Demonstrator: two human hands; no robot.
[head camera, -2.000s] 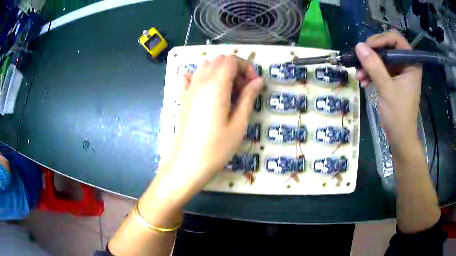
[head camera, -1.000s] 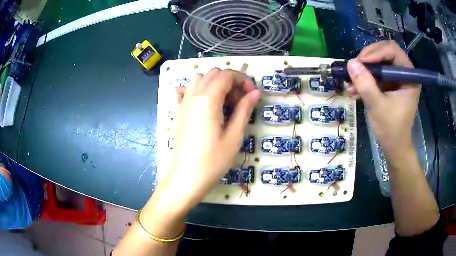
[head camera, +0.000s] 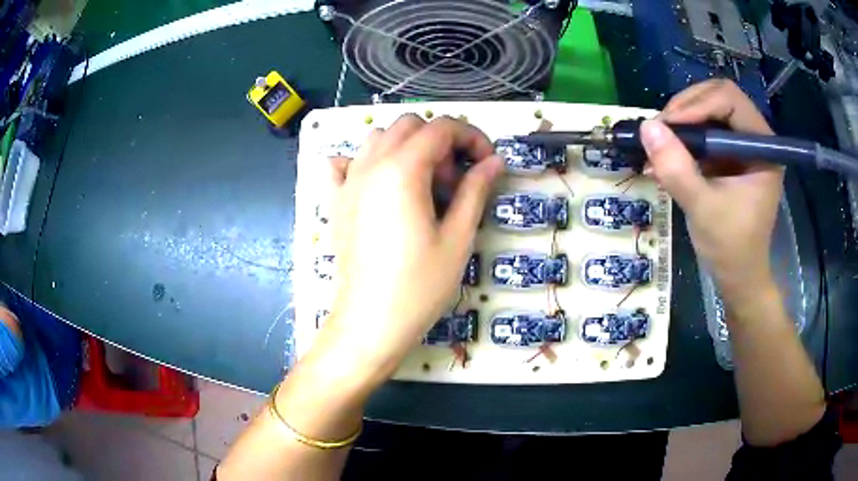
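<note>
The cream fixture plate (head camera: 395, 367) lies flat on the bench, with dark circuit boards in rows and thin red lead wires beside them. My right hand (head camera: 720, 174) holds the soldering iron (head camera: 696, 141) level, its tip at the upper left of a top-row circuit board (head camera: 529, 155). My left hand (head camera: 414, 225) is over the plate's left part and hides several boards. Its thumb and index fingertips are close together just left of that board. Anything between them is too fine to tell.
Fan grille (head camera: 449, 47) stands behind the plate, green piece (head camera: 583, 61) beside it. Yellow counter (head camera: 275, 100) is beyond the plate at left. Clear tray (head camera: 795, 282) lies right, partly behind my right forearm. Red stool (head camera: 132, 380) and a person's blue sleeve (head camera: 28, 376) show at lower left.
My left fingertips have moved slightly right, closer to the top-row board. The iron tip stays near the same board. The whole view shifted between the first two frames.
</note>
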